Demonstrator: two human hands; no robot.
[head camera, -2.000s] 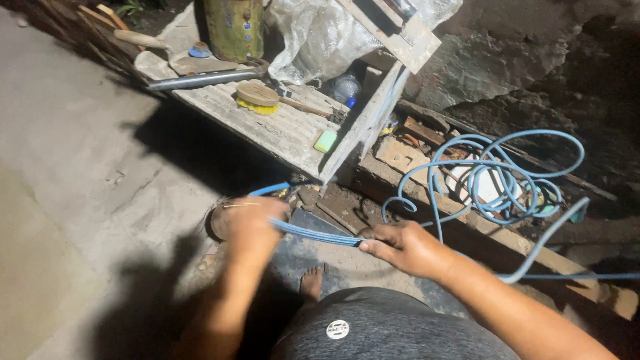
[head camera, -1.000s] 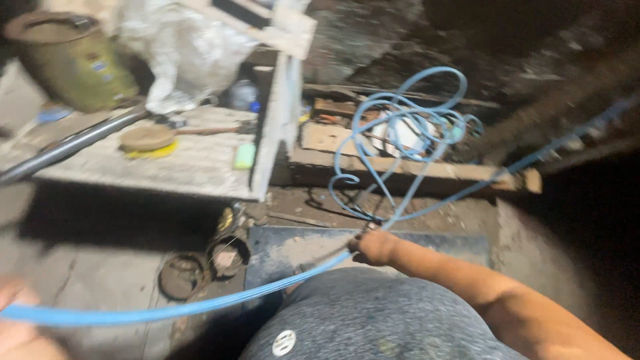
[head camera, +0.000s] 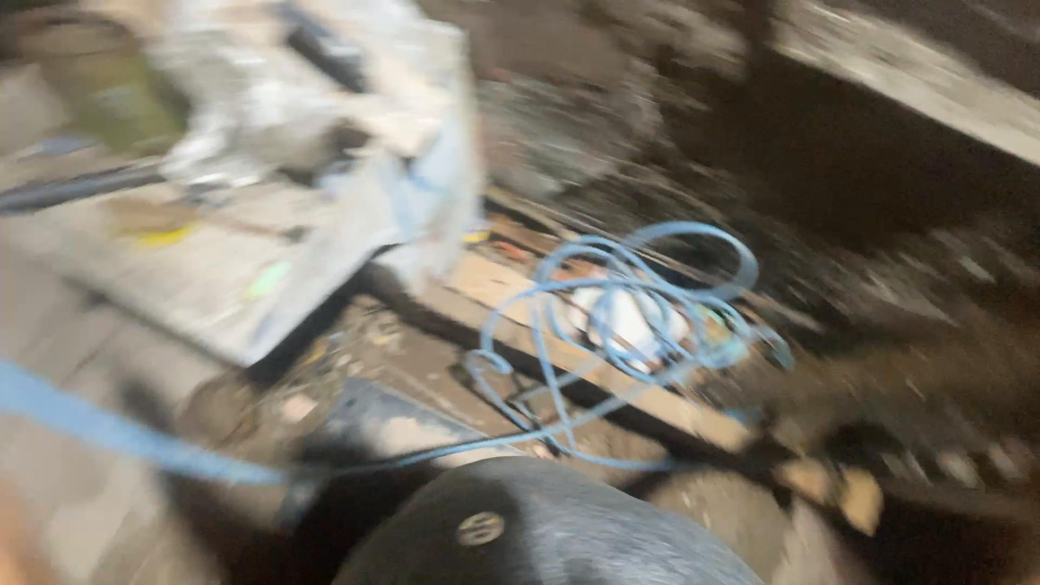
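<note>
The head view is strongly blurred. A sliver of my left hand or arm (head camera: 15, 540) shows at the lower left edge, below a taut band of blue cable or tubing (head camera: 146, 447); whether the fingers hold it is hidden. This band narrows into a single strand that runs right, past my grey shirt. Loose loops of the same blue line (head camera: 561, 366) lie tangled over a wooden beam and a white object (head camera: 634, 321). My right hand is out of view.
At the upper left stands a worktable (head camera: 187, 301) bearing a dark pipe (head camera: 81, 185), a brush with yellow bristles (head camera: 162, 236), a pale green block (head camera: 268, 279), clear plastic sheeting (head camera: 244, 122) and a greenish container (head camera: 122, 106). A wooden beam (head camera: 487, 284) runs beneath the loops.
My right hand, on the blue line one second ago, has left the view. The left hand stays at the left edge. The view has swung and tilted.
</note>
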